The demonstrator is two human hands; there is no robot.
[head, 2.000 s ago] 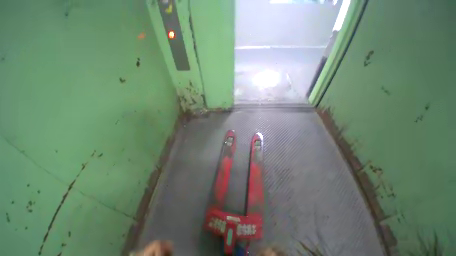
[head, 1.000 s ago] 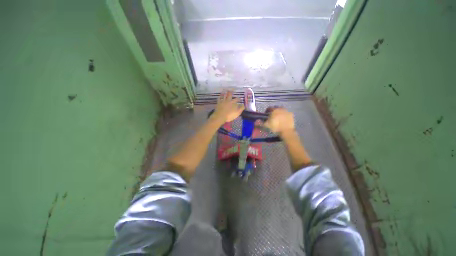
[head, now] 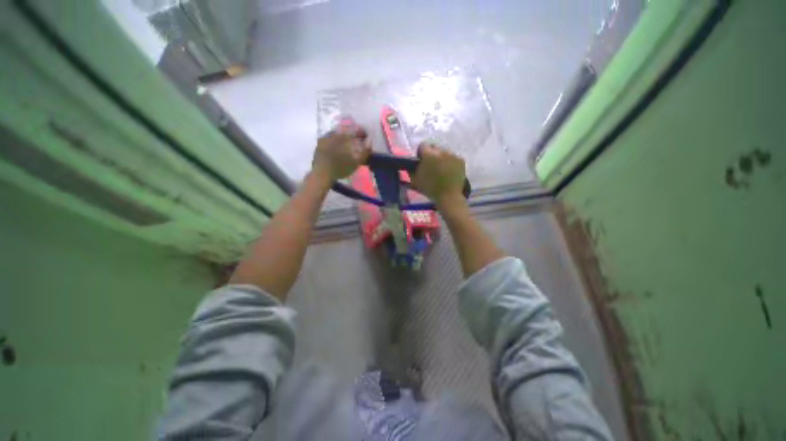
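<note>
The red hand pallet truck (head: 422, 219) stands across the lift's door sill, its two red forks pointing out through the doorway, with no load seen on them. Its black tiller handle (head: 393, 161) on the blue arm is below my face. My left hand (head: 340, 155) is closed around the left end of the handle. My right hand (head: 440, 172) is closed around the right end. The fork part behind my left hand is partly hidden.
Green scratched lift walls (head: 689, 258) stand close on both sides. The door sill (head: 508, 197) crosses ahead. Outside is a pale shiny floor (head: 284, 112) with a worn square patch, and a greenish-grey object (head: 215, 34) at upper left.
The truck and I have moved forward, and the forks now reach over the sill. My left hand, open over the handle a second ago, is now closed on it.
</note>
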